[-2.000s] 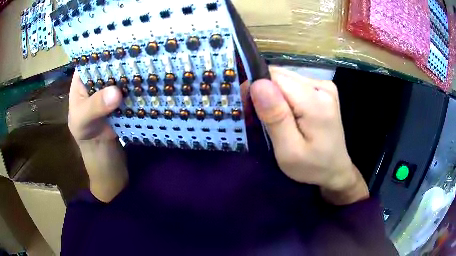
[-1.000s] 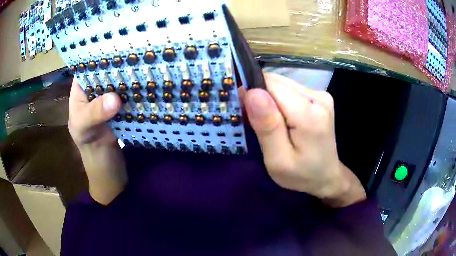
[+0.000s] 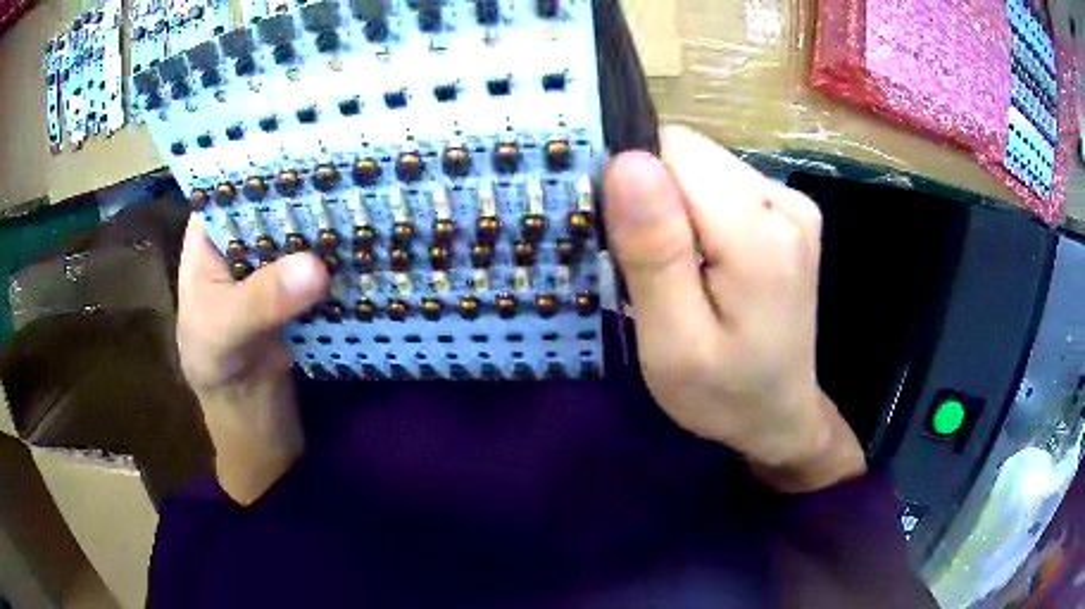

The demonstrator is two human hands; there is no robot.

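A large white PCB panel (image 3: 393, 226) with rows of dark parts and copper-orange coils is held up above my lap, tilted. My left hand (image 3: 244, 309) grips its lower left edge, with the thumb on the front face and the fingers hidden behind. My right hand (image 3: 726, 286) is closed at the panel's right edge around a dark, narrow piece (image 3: 628, 89) standing along that edge. I cannot tell whether this piece is a tool or a board seen edge-on. The panel's top runs out of the picture.
Narrow PCB strips (image 3: 86, 77) lie on the cardboard bench at the upper left. Pink-red bubble wrap (image 3: 934, 71) holds stacked panels (image 3: 1033, 101) at the upper right. A dark machine with a green button (image 3: 948, 416) is at the right. An open carton (image 3: 89, 345) is at the left.
The panel has shifted slightly right and down, showing more of its upper rows. Both hands have moved with it and keep their hold.
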